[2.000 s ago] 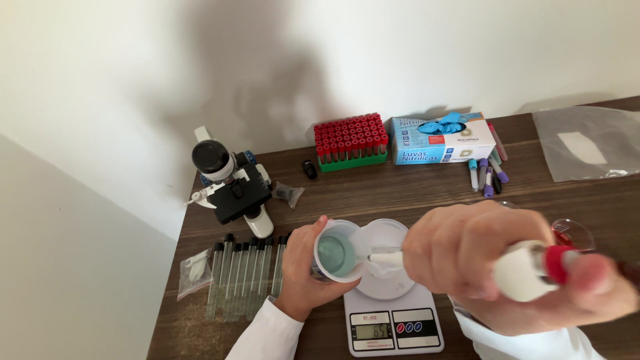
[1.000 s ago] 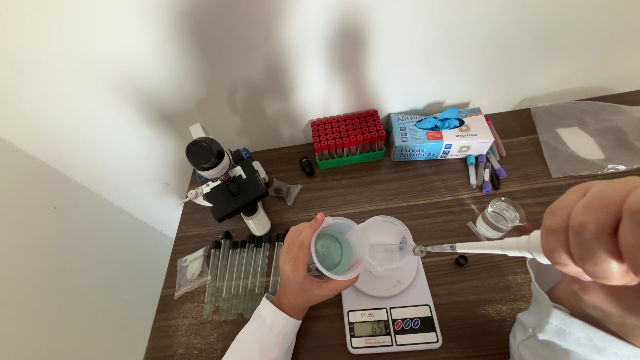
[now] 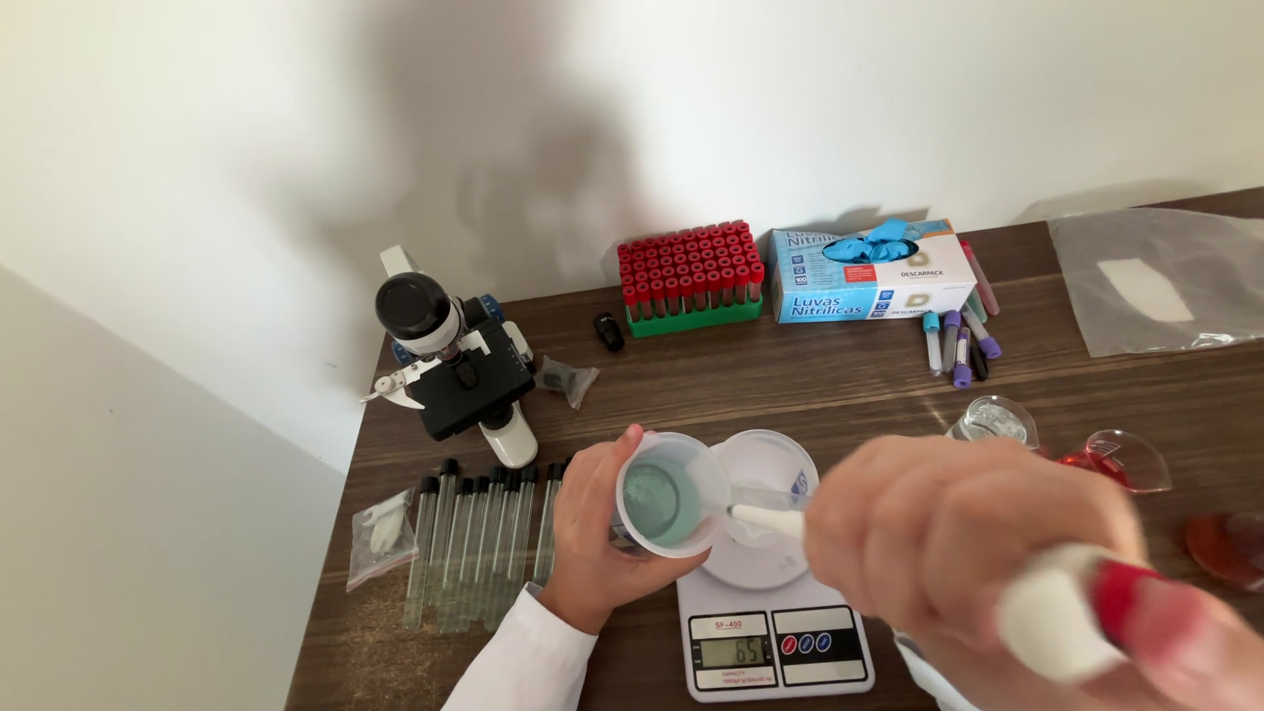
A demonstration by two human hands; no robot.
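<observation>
My left hand grips a translucent plastic cup holding blue-green liquid, tilted toward the right. In my right hand is a white pipette with a red part near its top, where the thumb rests. The pipette's tip end reaches the cup's right rim; whether it touches cannot be told. Behind the tip, a clear vessel or dish sits on the round plate of a white digital scale, partly hidden by the pipette and the cup.
Capped glass tubes and a small bag lie left, below a microscope. Behind stand a red-capped tube rack and a nitrile glove box, with loose tubes beside it. Beakers of clear and red liquid stand right.
My right hand has moved left with the pipette since one second ago, and its tip end is now at the cup's rim. My left hand still holds the cup.
</observation>
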